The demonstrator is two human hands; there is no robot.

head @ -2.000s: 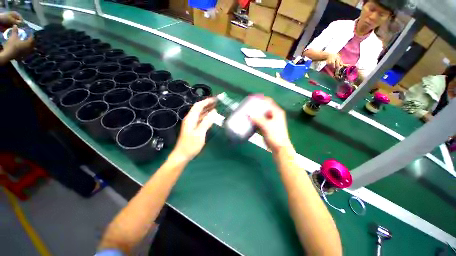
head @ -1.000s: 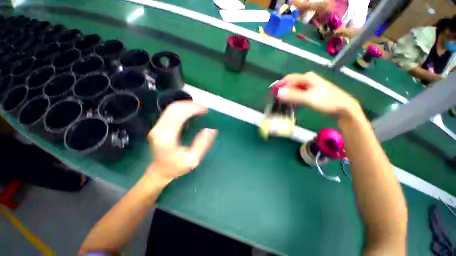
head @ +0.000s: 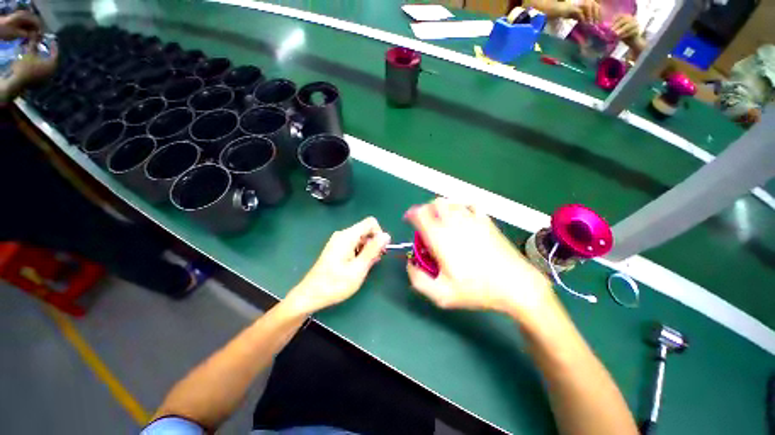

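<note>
My right hand (head: 467, 255) holds an inner unit by its magenta ring (head: 425, 255) above the green bench; the hand hides most of the unit. A light wire (head: 398, 246) runs from it to my left hand (head: 344, 259), whose fingertips pinch the wire's end. Another inner unit with a magenta flared ring (head: 582, 230) stands upright at right by the post, a white wire hanging from it. Black housings (head: 201, 187) stand open end up in dense rows at left. One housing (head: 325, 155) with a silver side stub stands at their right edge.
A grey post (head: 697, 200) rises at right. A thin pale ring (head: 623, 290) and a silver-headed hand tool (head: 669, 338) lie near it. A magenta-rimmed black housing (head: 402, 78) stands beyond the white strip. Across the bench are a blue dispenser (head: 515, 36) and a person's hands (head: 627, 30).
My right hand has brought the inner unit down and toward my left hand. My left hand was empty and open a second ago and now pinches the wire. The magenta-rimmed housing stays standing.
</note>
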